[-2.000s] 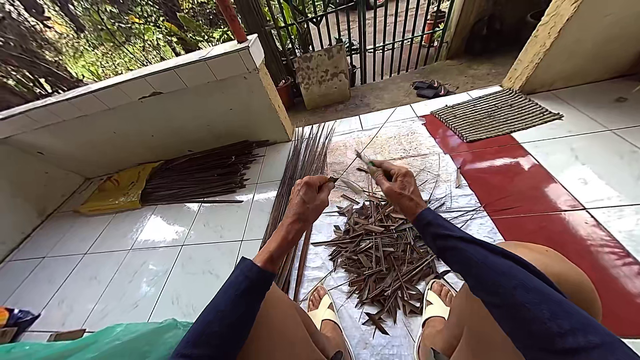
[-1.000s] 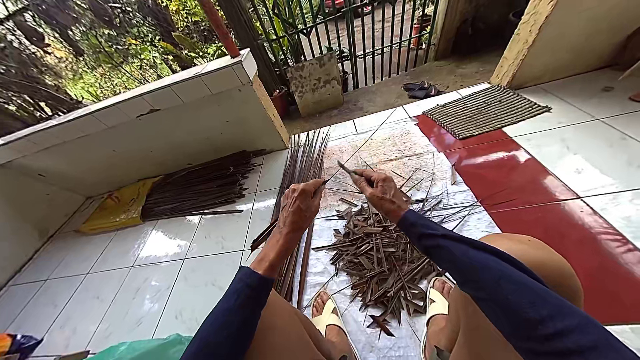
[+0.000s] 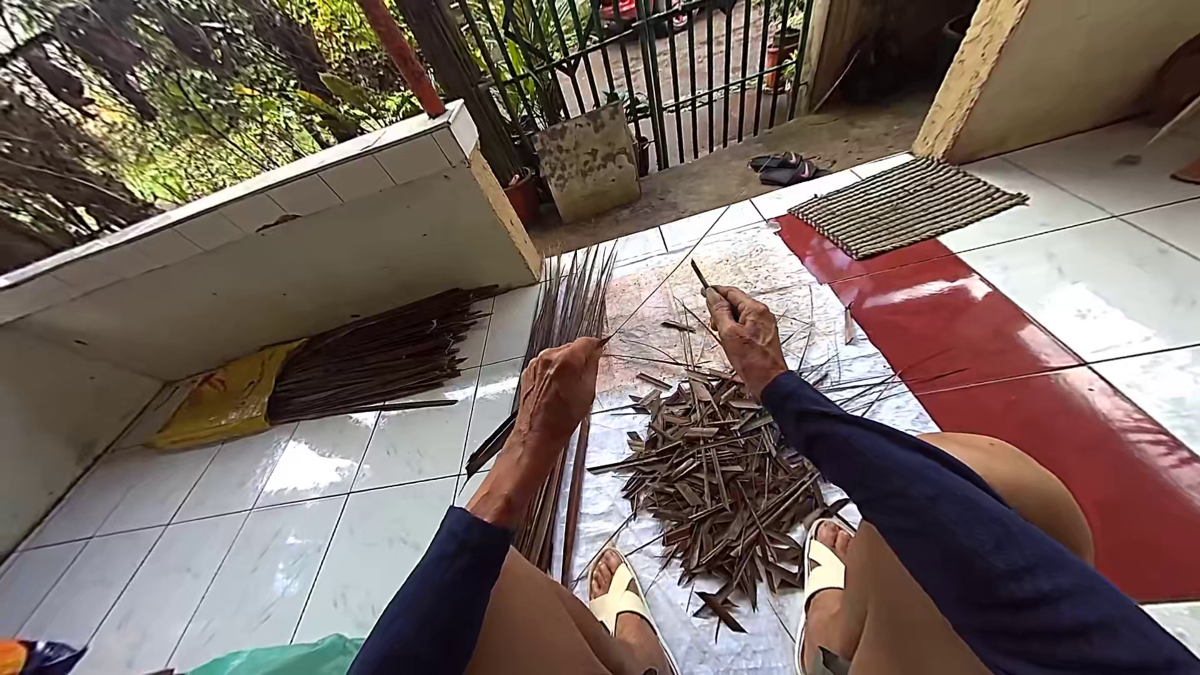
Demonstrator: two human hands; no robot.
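My left hand point(image 3: 555, 386) pinches a dark palm leaflet near its thin midrib point(image 3: 667, 277). The midrib runs up and right from my fingers, and the dark blade hangs below the hand. My right hand point(image 3: 746, 333) is closed on a small knife point(image 3: 699, 275), its narrow blade pointing up and left. A heap of brown leaf scraps point(image 3: 722, 478) lies beneath my right hand on a white sheet point(image 3: 614, 506). Left of the heap, partly behind my left hand and forearm, lies a long bundle of thin sticks point(image 3: 570, 305).
More dark leaflets point(image 3: 375, 361) lie in a yellow sack point(image 3: 225, 398) by the low wall point(image 3: 309, 267). A woven mat point(image 3: 905, 208) is at the upper right, near dark sandals point(image 3: 786, 169). My sandalled feet flank the heap. A metal gate point(image 3: 694, 84) stands beyond.
The knife in my right hand has moved away from the leaflet, up and right, since one second ago. Two seconds ago my hands were also apart.
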